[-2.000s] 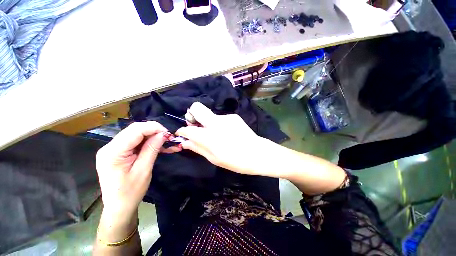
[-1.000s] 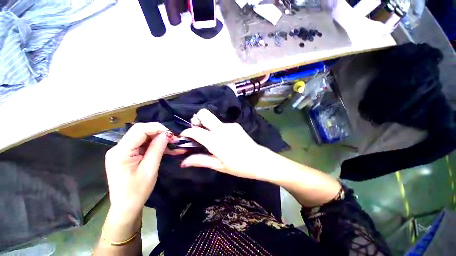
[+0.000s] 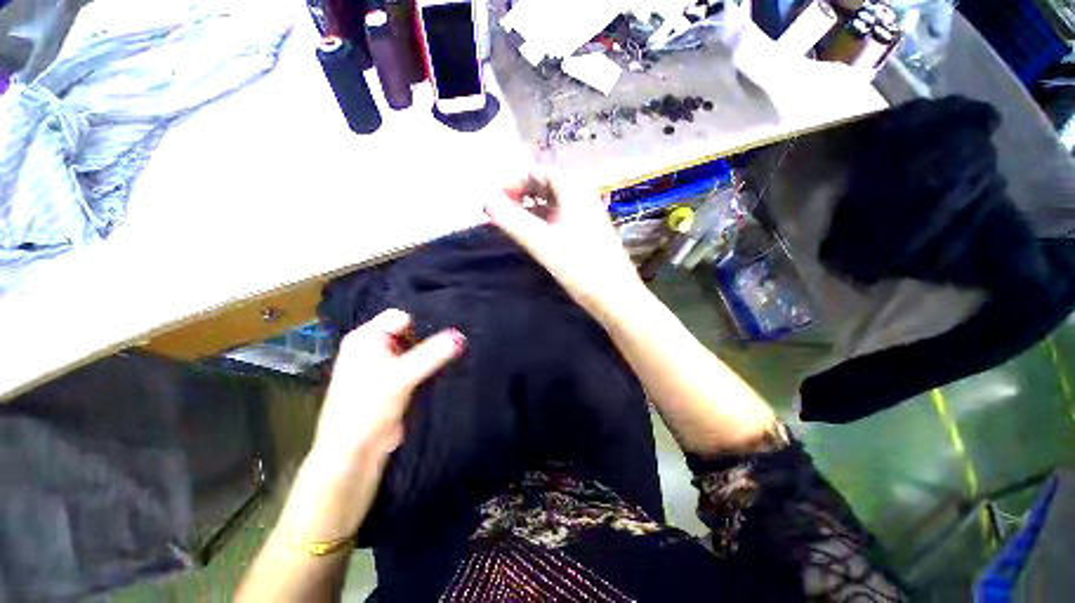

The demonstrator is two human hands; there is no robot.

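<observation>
The black garment [image 3: 519,342] lies over my lap, its far part reaching the table edge. My left hand [image 3: 395,377] is on its left side, with thumb and index finger apart and nothing visible between them; the other fingers are partly hidden. My right hand [image 3: 560,236] is raised at the table's front edge, above the far end of the garment. Its fingers are curled and blurred; a small pale spot shows at them, but I cannot tell if it is a held thing. No needle or thread can be made out.
On the white table [image 3: 271,165] are striped cloth [image 3: 130,118], dark spools [image 3: 347,85], a phone [image 3: 454,53] and small dark buttons or snaps [image 3: 672,108] on a grey mat. An open drawer [image 3: 672,192] is below. Black cloth [image 3: 919,212] hangs over the right bin.
My hands have moved apart from their close work together. My right hand has gone forward to the table edge; my left has moved down and slightly right. The garment looks more spread out.
</observation>
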